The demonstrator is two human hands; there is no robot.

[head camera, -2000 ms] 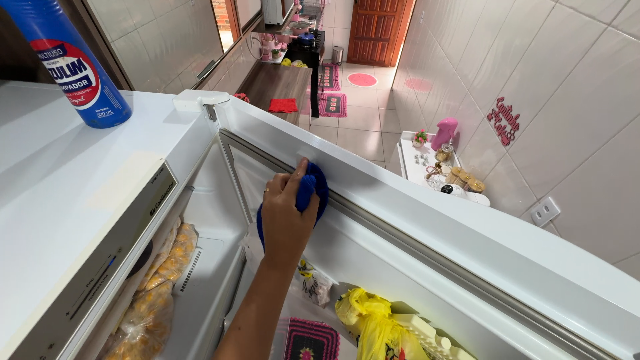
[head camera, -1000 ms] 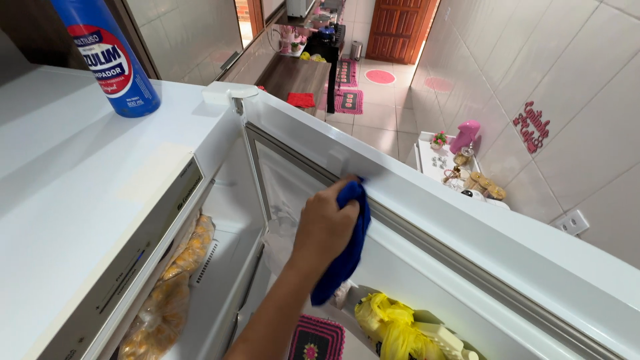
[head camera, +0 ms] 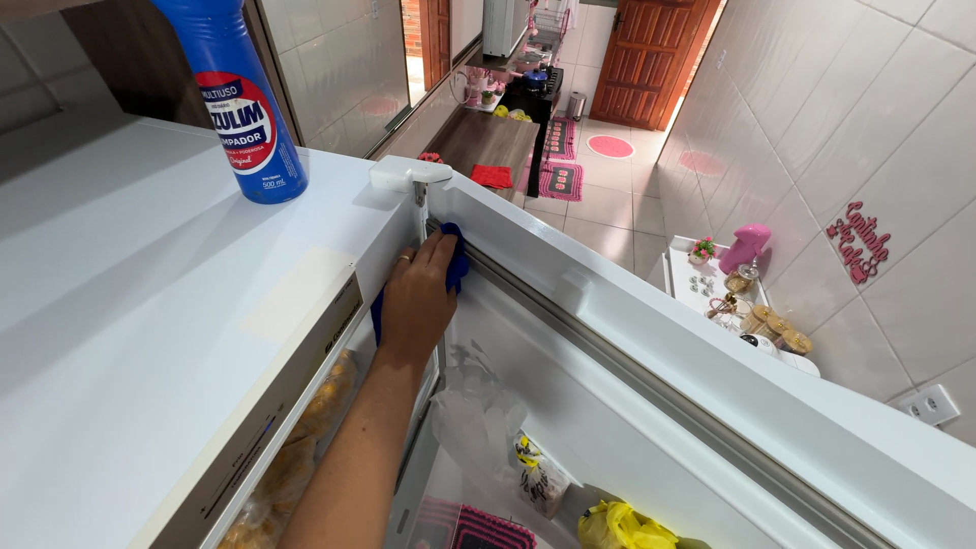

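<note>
My left hand (head camera: 418,301), with a ring on one finger, holds a blue cloth (head camera: 456,263) against the inner hinge-side corner of the open refrigerator door (head camera: 579,282). The cloth shows on both sides of my fingers, beside the upper end of the grey door gasket (head camera: 610,351). My right hand is out of view. A blue plastic bottle of multipurpose cleaner (head camera: 248,114) stands upright on the white refrigerator top (head camera: 152,305), left of the hinge cover (head camera: 410,172).
Bagged food (head camera: 320,412) lies inside the fridge below the control panel (head camera: 259,435). The door holds a yellow plastic bag (head camera: 625,526) and a clear bag (head camera: 537,476). Beyond the door, a white cart (head camera: 675,267) with jars stands by the tiled wall; a red cloth (head camera: 491,177) lies on a wooden counter.
My left hand has moved with the blue cloth from farther along the inner door to the corner by the hinge. The cloth hung loosely below the hand one second ago; now it is bunched beneath it.
</note>
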